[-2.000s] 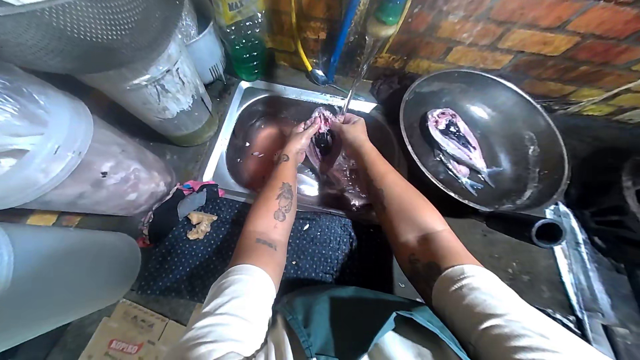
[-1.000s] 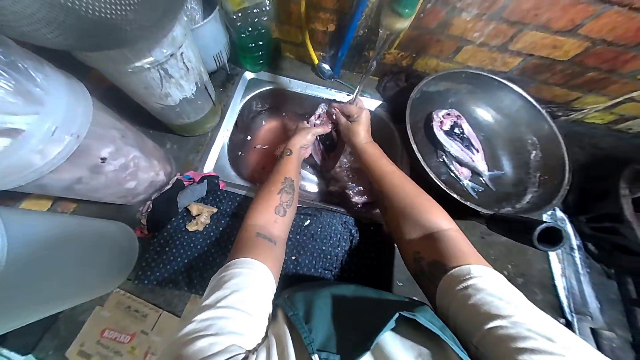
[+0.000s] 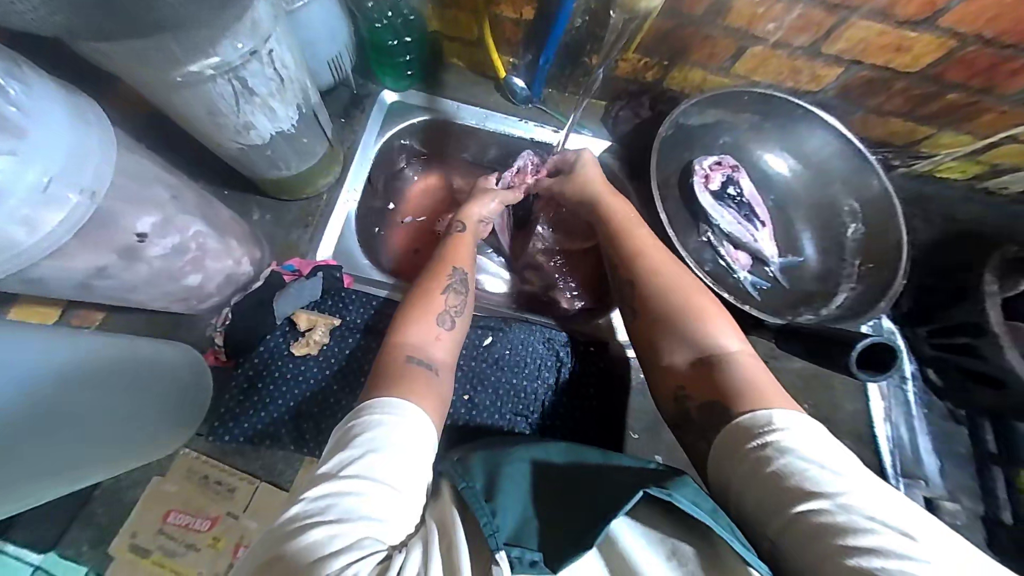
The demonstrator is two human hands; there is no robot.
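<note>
Over the metal sink (image 3: 340, 220), my left hand (image 3: 486, 206) grips a cut-open fish (image 3: 524, 170) from its left side. My right hand (image 3: 574, 180) holds the same fish on the right, its fingers at the pinkish upper end. Water (image 3: 584, 100) runs down close to my right hand. Reddish water and small pale scraps lie in the basin below. To the right, a large dark wok (image 3: 840, 200) holds opened fish (image 3: 740, 204) lying with their tails toward me.
Tall plastic containers (image 3: 264, 104) stand left of the sink. A green bottle (image 3: 392, 40) and a metal spoon (image 3: 518, 90) are behind it. The wok's black handle (image 3: 832, 348) points toward the lower right. A dark dotted cloth (image 3: 512, 376) lies before the sink, cardboard (image 3: 184, 512) lower left.
Both hands stay on the fish over the sink. The right hand has shifted slightly around the fish's upper end. The view has moved a little.
</note>
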